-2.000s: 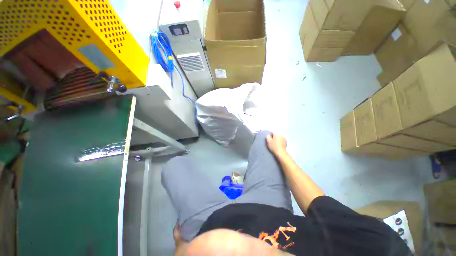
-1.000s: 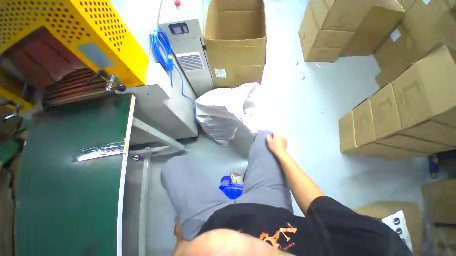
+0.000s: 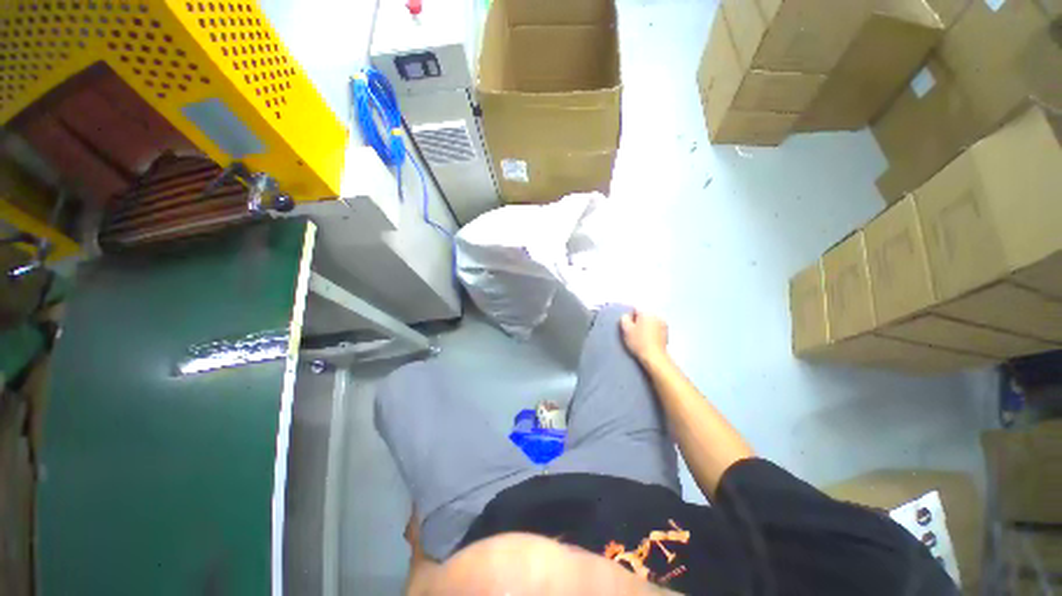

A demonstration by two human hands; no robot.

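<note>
My right hand (image 3: 644, 335) rests on my right knee with nothing seen in it; its fingers are small and blurred. My left hand (image 3: 416, 543) is beside my left thigh, mostly hidden by the leg and the rounded head shape at the bottom edge; its fingers do not show. The green-topped table (image 3: 163, 454) with a pale edge stands at my left. A bright streak of reflected light lies across its top. Part of a blue stool (image 3: 540, 442) shows between my legs.
The yellow perforated machine hood (image 3: 250, 82) is at upper left, beside a grey-white cabinet (image 3: 422, 99) with a blue coil (image 3: 379, 116). An open carton (image 3: 547, 146) and a crumpled whitish bag (image 3: 512, 274) are ahead. Brown cartons (image 3: 897, 274) stand at right.
</note>
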